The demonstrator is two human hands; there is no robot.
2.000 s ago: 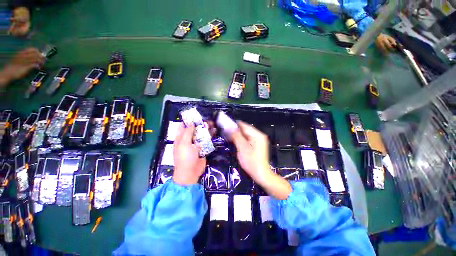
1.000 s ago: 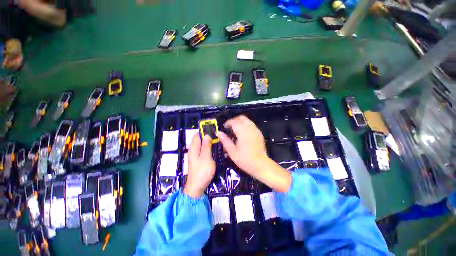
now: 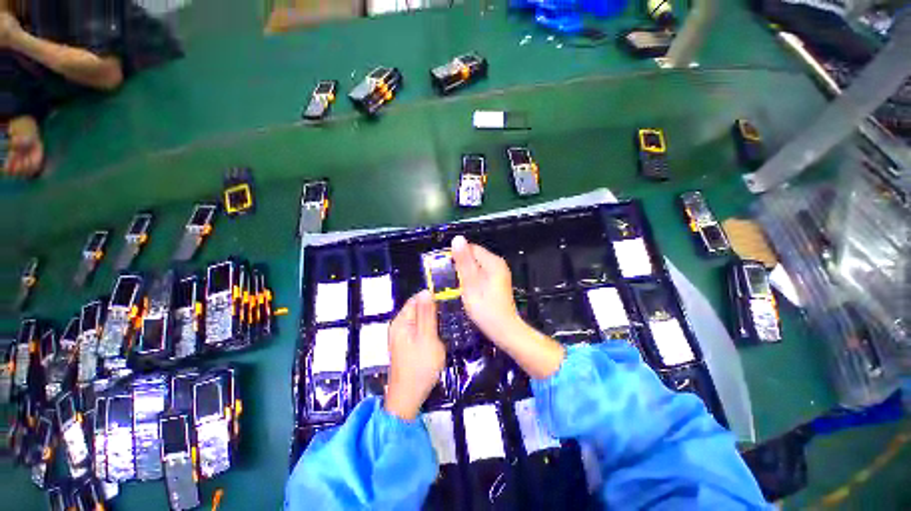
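A front housing (image 3: 443,279) with a yellow frame round its screen window is held over the black parts tray (image 3: 539,221). Its dark keypad end points toward me. My left hand (image 3: 417,344) holds its lower left side. My right hand (image 3: 484,289) holds its right side, with the fingertips near the top edge. The fingers partly cover it, and I cannot tell whether a board sits inside. White-faced flat parts (image 3: 376,294) lie in several tray pockets.
Stacked phone units (image 3: 215,424) crowd the left. Single phones lie beyond the tray, with a white part (image 3: 489,120) among them. Clear blister trays (image 3: 829,289), a cardboard piece (image 3: 749,242) and a metal post (image 3: 834,125) are at right. A person's arm (image 3: 70,60) is at the far left.
The silver-white unit held two seconds ago is no longer visible in my hands. Since one second ago the yellow-framed housing has moved slightly right, and my right fingers have closed onto its side.
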